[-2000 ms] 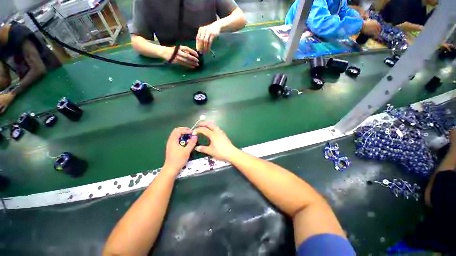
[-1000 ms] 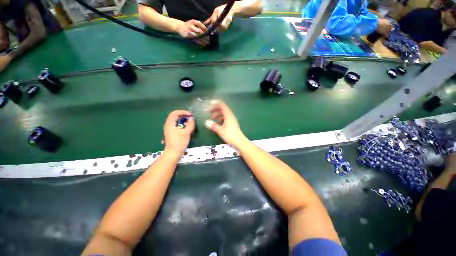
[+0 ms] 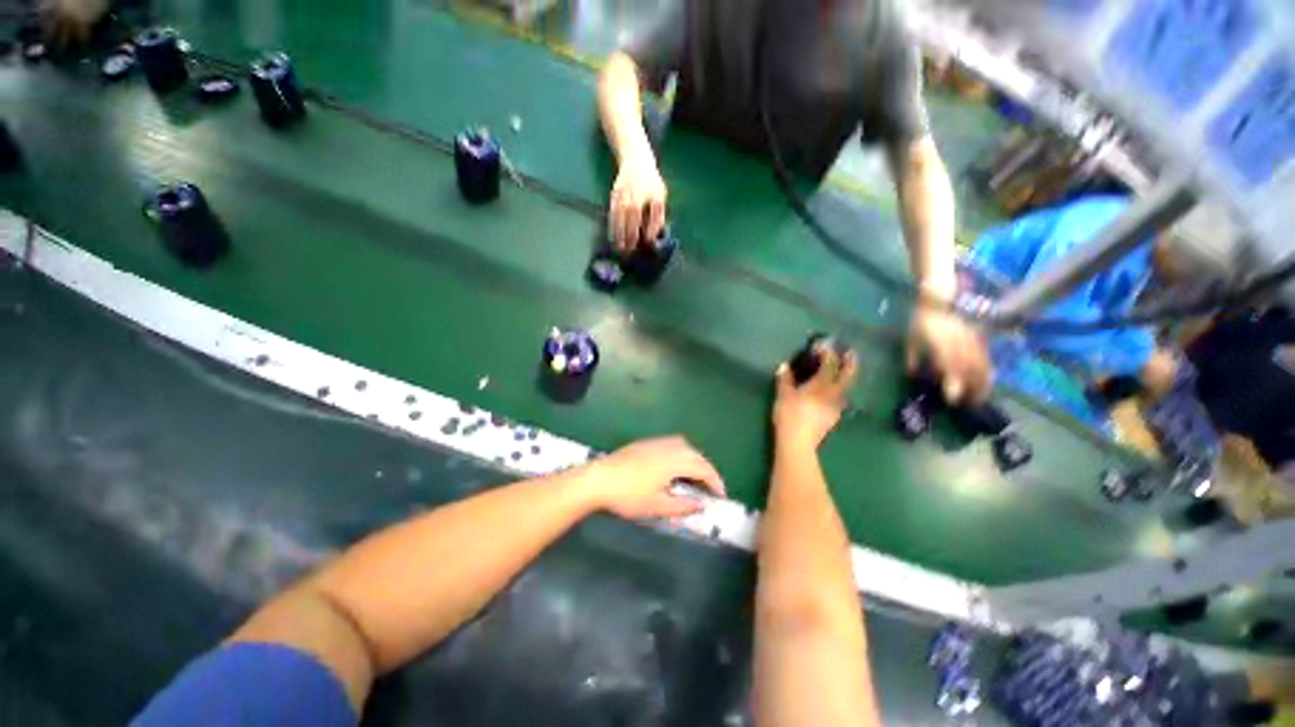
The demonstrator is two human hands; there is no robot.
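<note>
My right hand [image 3: 812, 412] is reached out over the green belt and holds a black housing [image 3: 817, 358], partly hidden by the fingers. My left hand [image 3: 660, 480] lies low over the white rail with curled fingers. It is blurred, and I cannot tell if it holds anything small. A black housing with a lit circuit board in its mouth [image 3: 571, 358] stands upright on the belt, beyond and left of my left hand, touched by neither hand.
More housings stand along the belt [image 3: 355, 213], one at the left [image 3: 188, 225]. A person opposite has one hand [image 3: 638, 203] on a housing and another [image 3: 949, 348] near others. Dark dots lie on the white rail [image 3: 291, 372]. A board pile [image 3: 1108, 682] is at lower right.
The view has turned and tilted. My hands have moved apart; my right hand has reached out and taken a housing. A housing with a board now stands free on the belt. The person opposite has reached onto the belt.
</note>
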